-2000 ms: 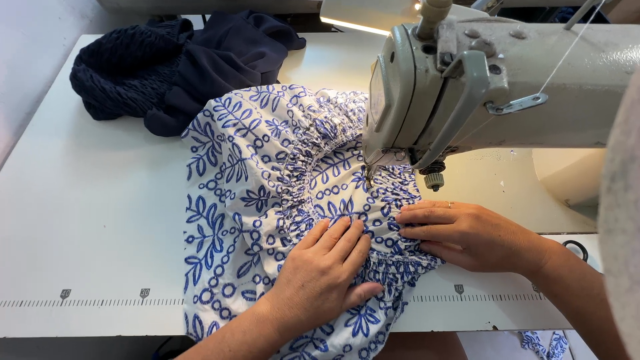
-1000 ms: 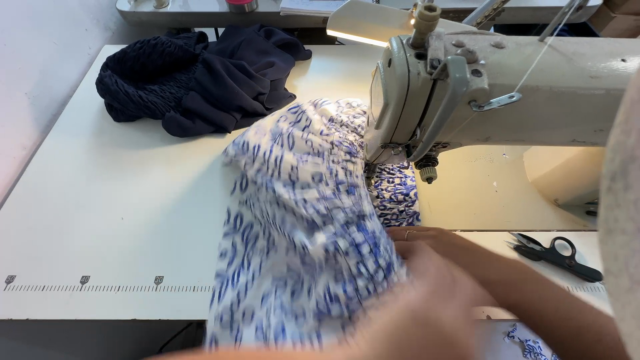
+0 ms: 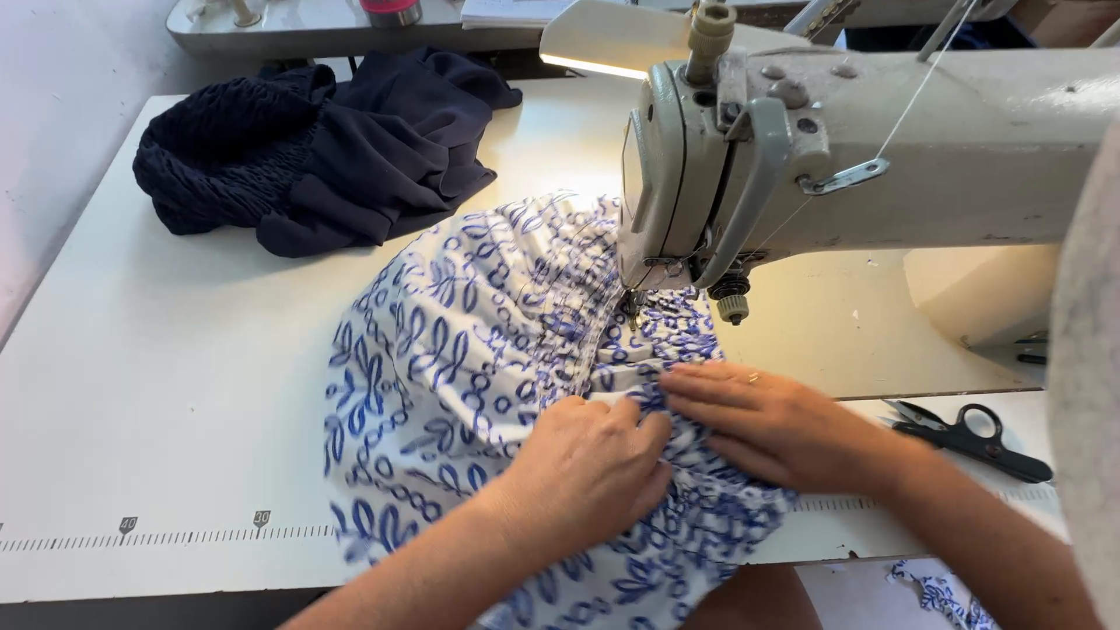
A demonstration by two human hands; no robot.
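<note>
A white fabric piece with blue leaf and circle print point(image 3: 437, 350) lies gathered under the needle and presser foot point(image 3: 633, 306) of a sewing machine point(image 3: 752, 166). My left hand point(image 3: 591, 455) pinches a fold of it with curled fingers, just in front of the presser foot. Beside it, my right hand point(image 3: 770, 420), with a ring on one finger, lies fairly flat on the shirred part, fingers pointing left. The edges of both hands are slightly blurred. Part of the cloth hangs over the table's front edge.
Dark navy gathered fabric point(image 3: 350, 149) lies at the back left. Black thread snips point(image 3: 971, 437) rest right of my right hand. A printed ruler scale point(image 3: 192, 535) runs along the white table's front edge. Printed fabric scraps point(image 3: 941, 595) are below at the lower right.
The printed cloth was spread flatter two seconds ago, then was swung in a blur one second ago; now it lies regathered under the machine head. My left hand has curled from flat into a pinch.
</note>
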